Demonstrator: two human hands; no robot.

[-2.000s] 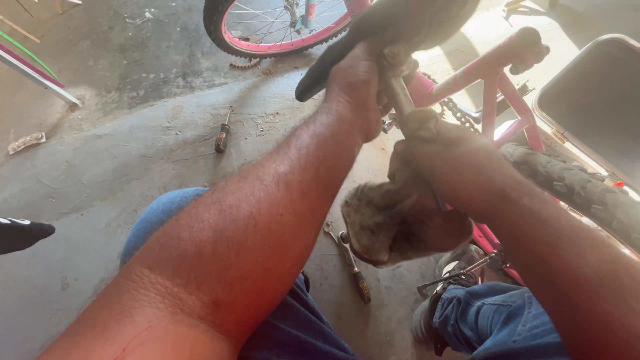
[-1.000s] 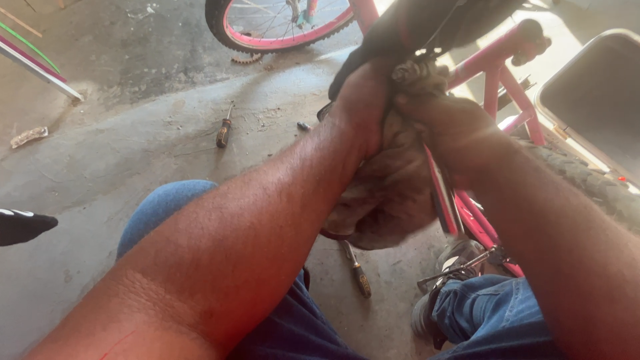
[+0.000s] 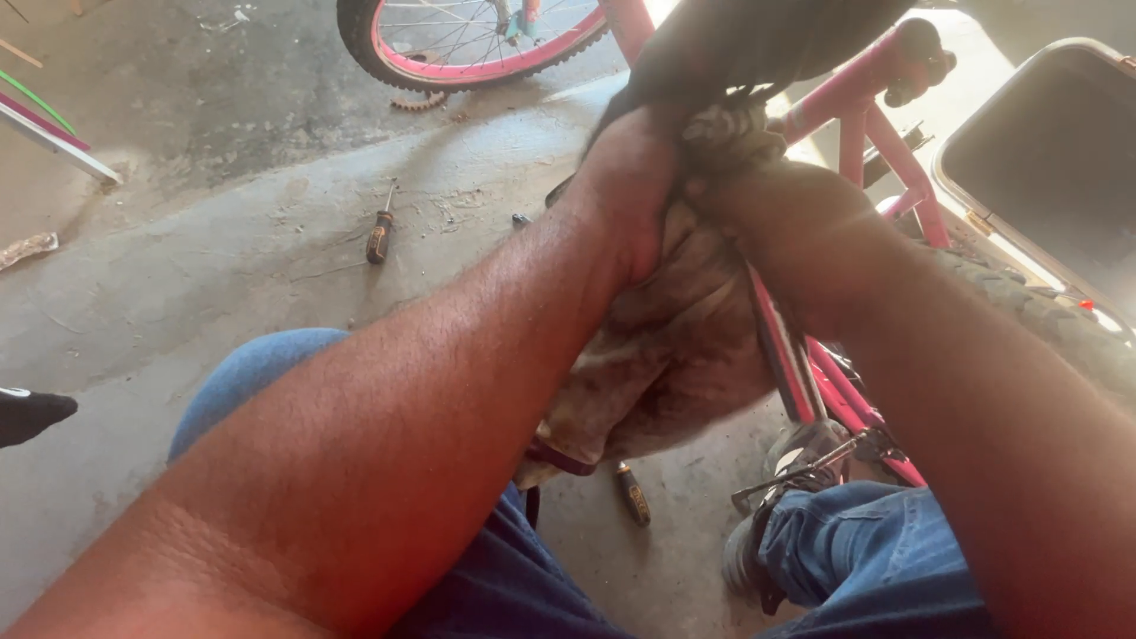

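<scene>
A stained cloth rag (image 3: 674,346) hangs down below both hands, in front of a pink bicycle frame (image 3: 852,80). My left hand (image 3: 635,186) is beside the dark bicycle saddle (image 3: 763,44), at the underside near the seat clamp; its fingers are hidden behind the wrist. My right hand (image 3: 763,191) presses the top of the rag close under the metal seat clamp (image 3: 728,129). The fingers of this hand are mostly hidden too, and the area is somewhat blurred.
A screwdriver (image 3: 379,235) lies on the concrete floor at left, and another handled tool (image 3: 634,495) lies between my legs. A pink-rimmed wheel (image 3: 479,75) is at the top. A knobby tire (image 3: 1029,302) and a dark padded chair or panel (image 3: 1047,133) stand at right.
Two seconds ago the bare metal seat post showed between the hands; now the rag and hands cover that area. My right hand has moved up, nearer the saddle and my left hand.
</scene>
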